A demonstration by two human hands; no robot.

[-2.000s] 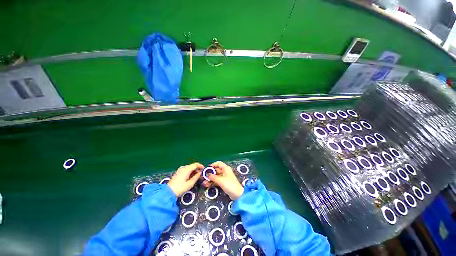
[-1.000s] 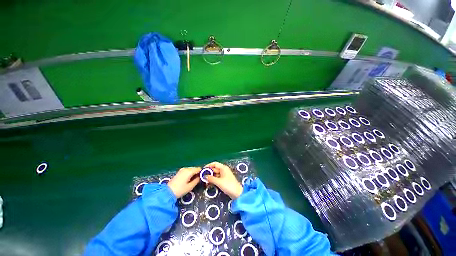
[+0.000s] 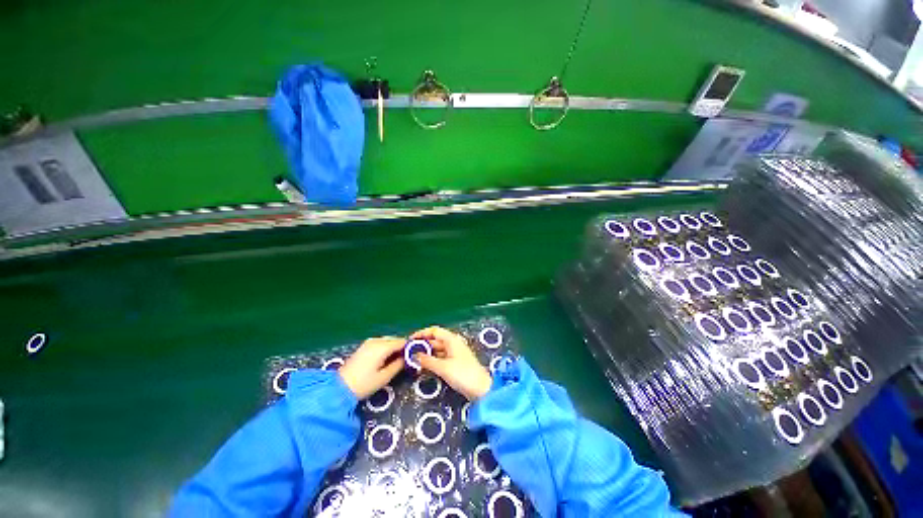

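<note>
A round module (image 3: 418, 353) with a white ring and dark centre is held up between both hands, its face towards me, above the back part of the blister tray. My left hand (image 3: 374, 366) pinches it at its left edge. My right hand (image 3: 454, 362) holds its right edge with thumb and finger. Both hands look bare, with blue sleeves. The clear blister tray (image 3: 410, 413) lies flat under the hands and forearms, with rows of ringed modules in its pockets. The sleeves hide parts of it, and glare blurs its front.
A single module (image 3: 36, 344) lies on the green belt (image 3: 182, 304) at far left. Stacked blister trays (image 3: 648, 374) with modules on top stand at right, with another pile behind. A blue cloth (image 3: 322, 137), wire loops (image 3: 549, 105) and a white meter (image 3: 718, 91) are along the rail.
The single module on the belt has moved left towards the picture's edge. Both hands have stayed nearly in place with the held module, which moved slightly left after the first frame.
</note>
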